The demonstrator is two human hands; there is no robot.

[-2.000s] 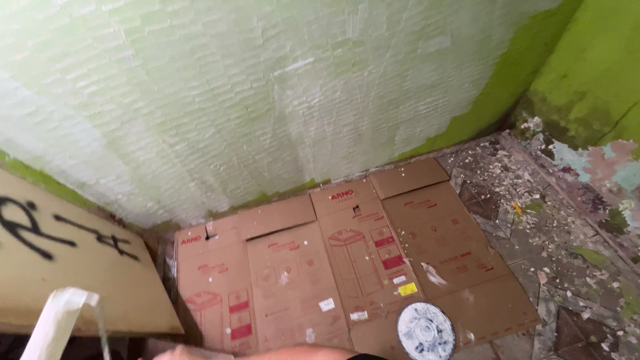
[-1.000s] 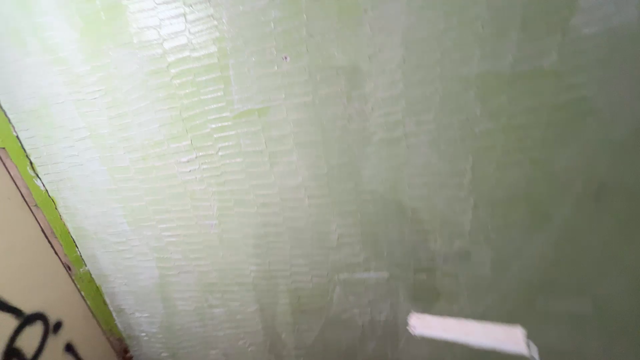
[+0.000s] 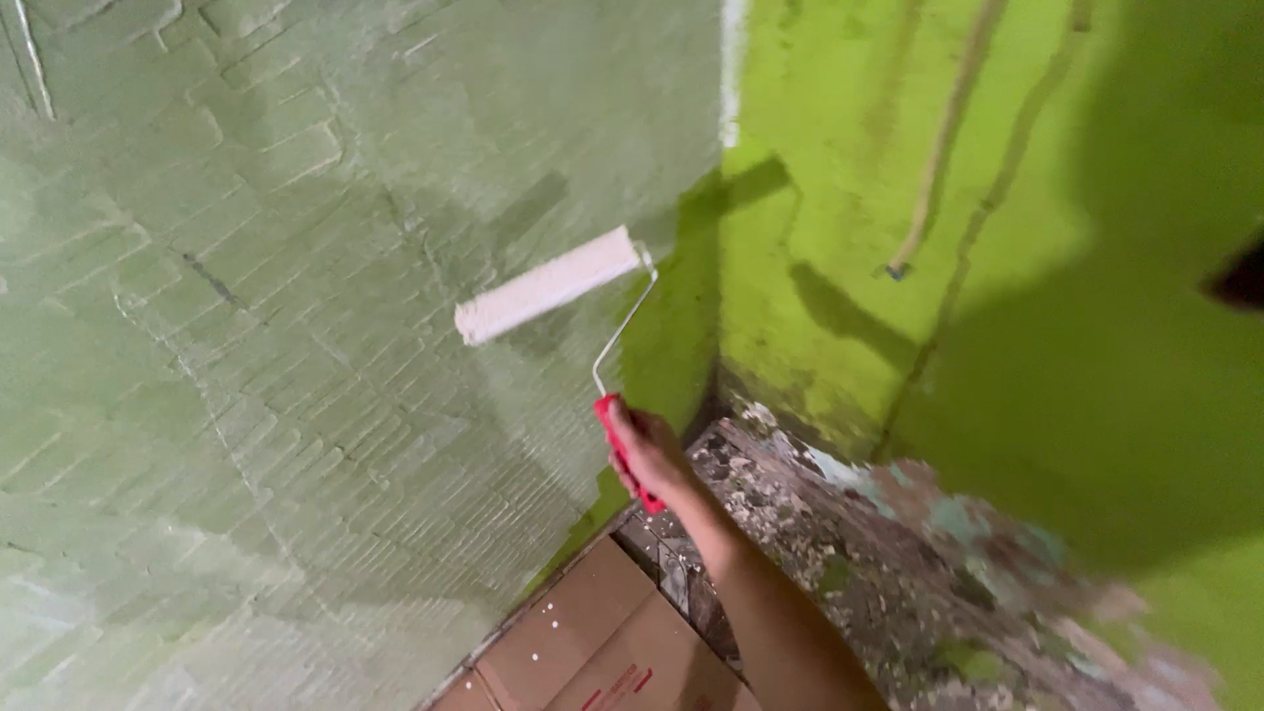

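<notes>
My right hand (image 3: 647, 449) grips the red handle (image 3: 628, 454) of a paint roller, its arm reaching in from the bottom right. The white roller sleeve (image 3: 548, 284) slants up to the right, in front of a green wall (image 3: 326, 296) thinly coated with white paint; whether it touches the wall I cannot tell. A thin wire frame (image 3: 622, 326) joins sleeve and handle. Shadows of the roller fall on the coated wall and on the bright green wall (image 3: 829, 197) beside it. My left hand is out of view.
Flattened cardboard (image 3: 583, 632) with white paint drips covers the floor along the wall's base. Debris and flaked paint (image 3: 790, 523) lie by the corner. A cord-like strip (image 3: 938, 168) runs down the bright green wall. A dark object (image 3: 1239, 276) shows at the right edge.
The view has swung a lot, to the room's corner. The roller, only partly seen at the bottom edge one second ago, now shows whole, with my right hand on its handle.
</notes>
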